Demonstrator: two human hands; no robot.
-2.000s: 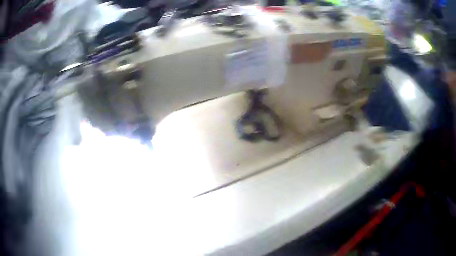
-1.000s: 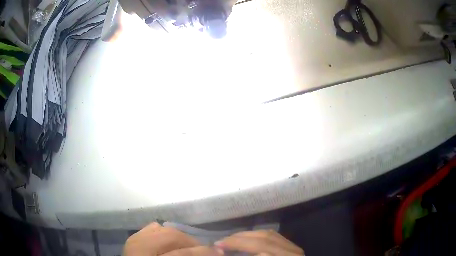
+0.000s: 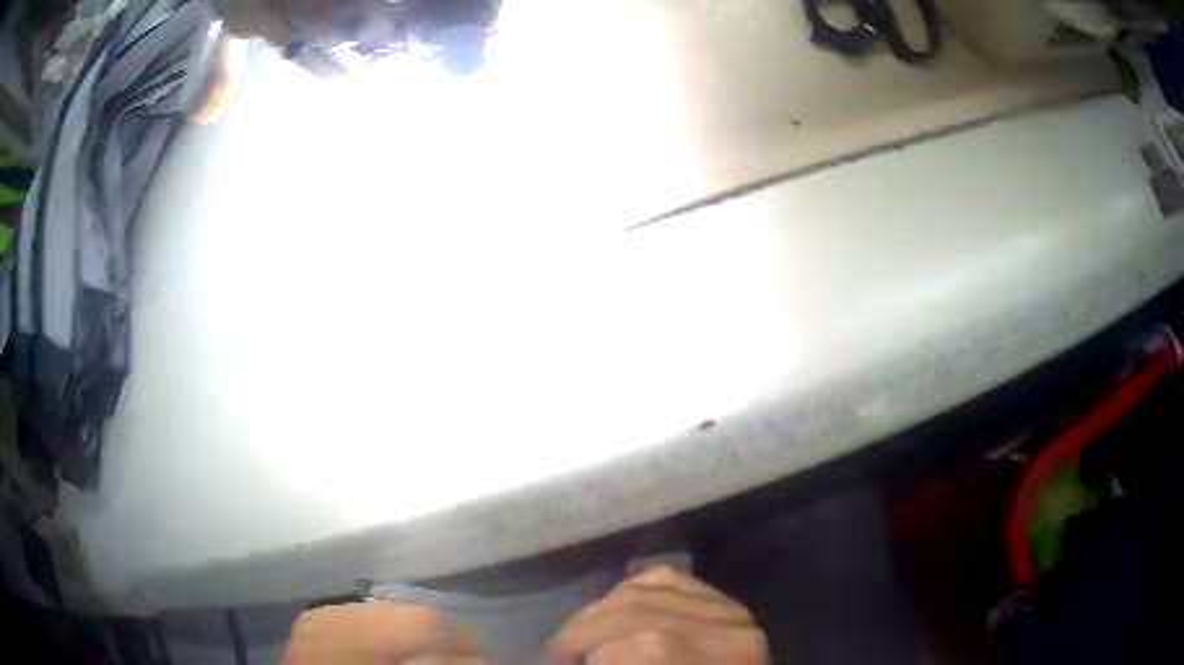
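Observation:
A light grey fabric piece (image 3: 500,616) lies below the table's front edge, at the bottom of the view. My left hand (image 3: 383,634) is at its left end and my right hand (image 3: 665,621) at its right end, both with fingers closed on it. Both hands are cut off by the bottom edge and slightly blurred. The lower part of the fabric is hidden. The sewing machine head (image 3: 377,29) shows only at the top edge, and lamp glare hides the needle area.
The white table (image 3: 883,299) has strong glare in its middle. Striped grey, white and black strips (image 3: 65,279) lie along its left side. Black-handled scissors (image 3: 876,24) are at the top right. A red curved bar (image 3: 1039,500) is at the lower right.
The view has tilted down from the machine arm to the table's front edge. My hands have come into view with the fabric and are now slightly farther apart than a second ago.

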